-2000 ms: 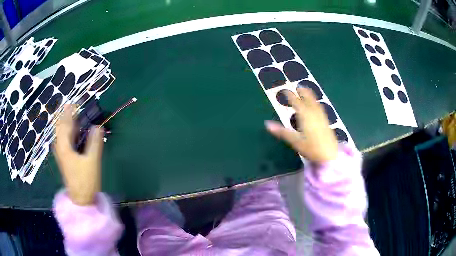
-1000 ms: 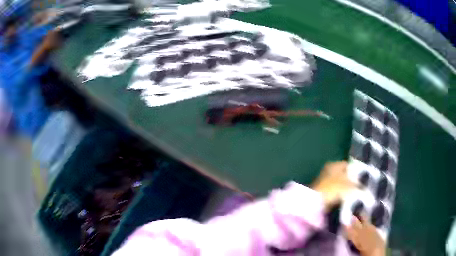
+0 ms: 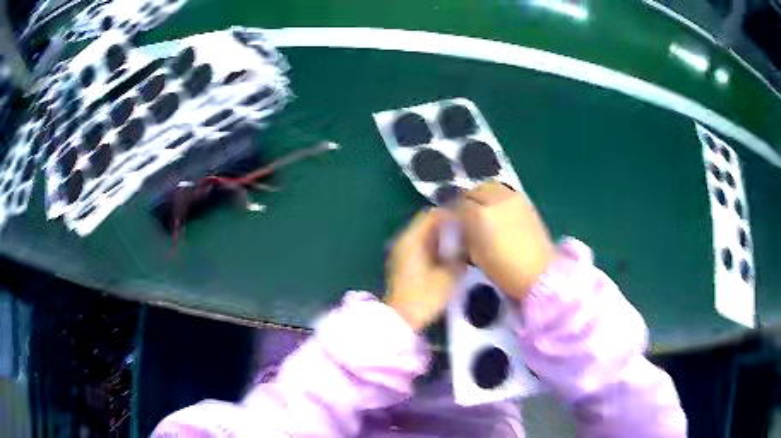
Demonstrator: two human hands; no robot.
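Observation:
A white release liner sheet [image 3: 411, 179] with two columns of black shapes lies in the middle of the bench, its lower end reaching past the front edge. My left hand [image 3: 421, 267] and my right hand [image 3: 503, 239] meet over its middle, fingers bent together. A small pale blurred patch shows between them; what they hold, if anything, is hidden by the fingers. A row of black blower fans [image 3: 205, 175] with red leads and small white connectors lies to the left, beside the stack of liner sheets [image 3: 141, 115].
A second, narrower liner strip [image 3: 730, 224] with smaller black dots lies at the far right. More loose sheets [image 3: 107, 21] lie at the upper left. A dark crate with blurred contents [image 3: 86, 359] is below the bench at the lower left. A pale stripe crosses the back.
The view has swung back from the left. My left hand has left the fans seen 2 s ago and is now with my right hand at the liner sheet. That sheet now lies nearer the front edge.

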